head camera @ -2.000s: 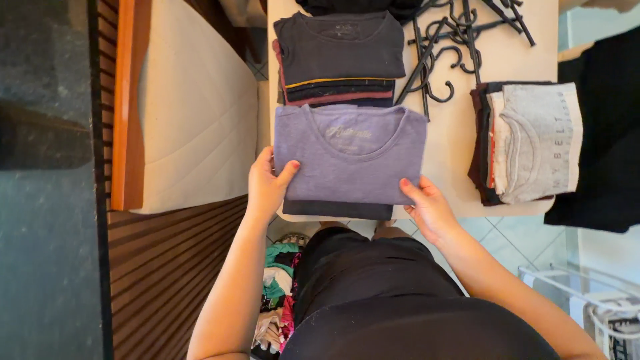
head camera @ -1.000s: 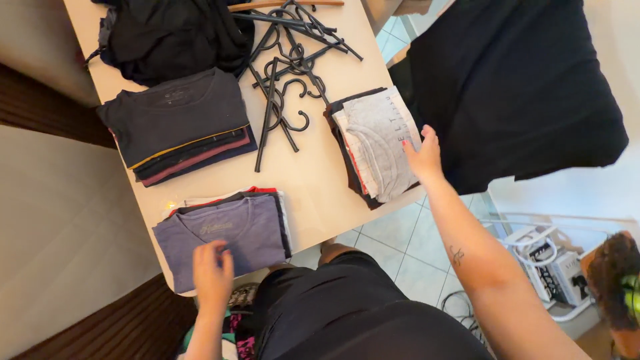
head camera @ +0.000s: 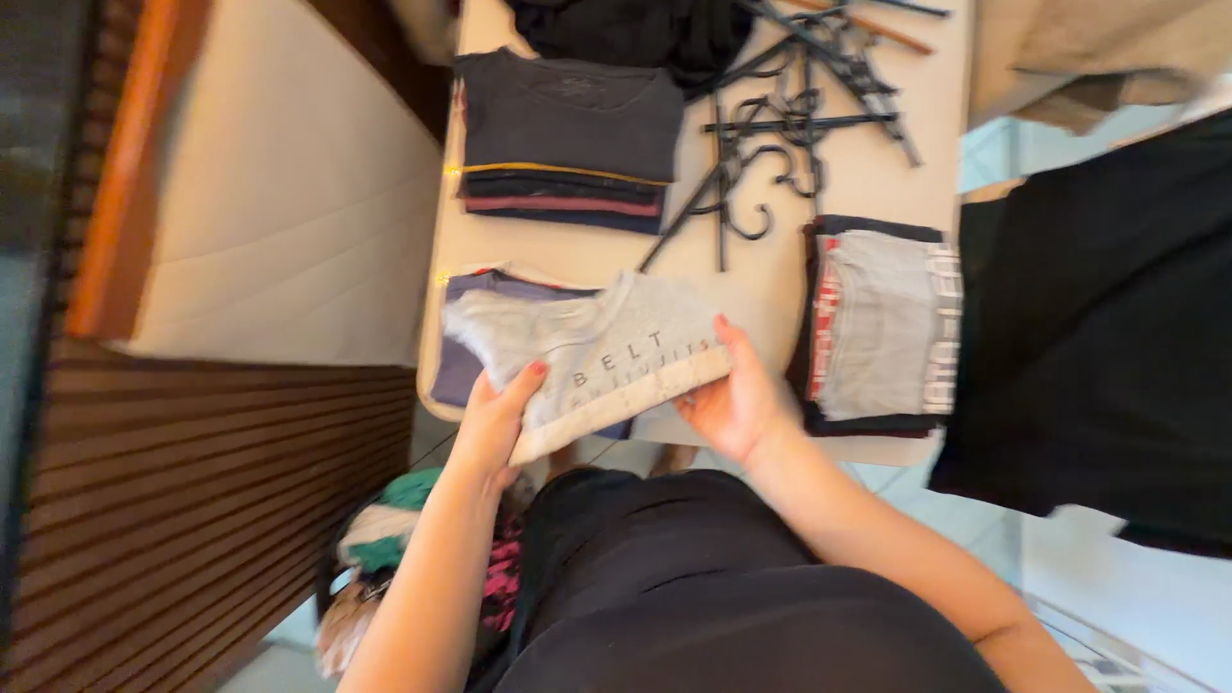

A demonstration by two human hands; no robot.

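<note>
Between my hands I hold a folded light grey T-shirt [head camera: 597,337] with printed lettering, with a cream folded garment [head camera: 626,399] against its lower edge. My left hand [head camera: 500,414] grips the left end, thumb on top. My right hand [head camera: 736,395] grips the right end, its fingers partly hidden underneath. Beneath and behind the held clothes lies a stack topped by a purple shirt [head camera: 457,361], largely covered from view. Farther back is a stack topped by a dark grey T-shirt [head camera: 577,115]. On the right sits another stack with a grey printed shirt [head camera: 881,327] on top.
Black plastic hangers [head camera: 799,125] lie tangled on the cream table [head camera: 741,298], beside a heap of black clothing [head camera: 626,34]. Black fabric [head camera: 1088,318] hangs at the right. A pile of clothes [head camera: 395,529] is low at the left, near a slatted brown surface [head camera: 212,481].
The grey lettered shirt lay on the right stack a second ago; both hands now hold it over the purple-topped stack. Earlier my hands held the purple shirt, then my left hand was over it.
</note>
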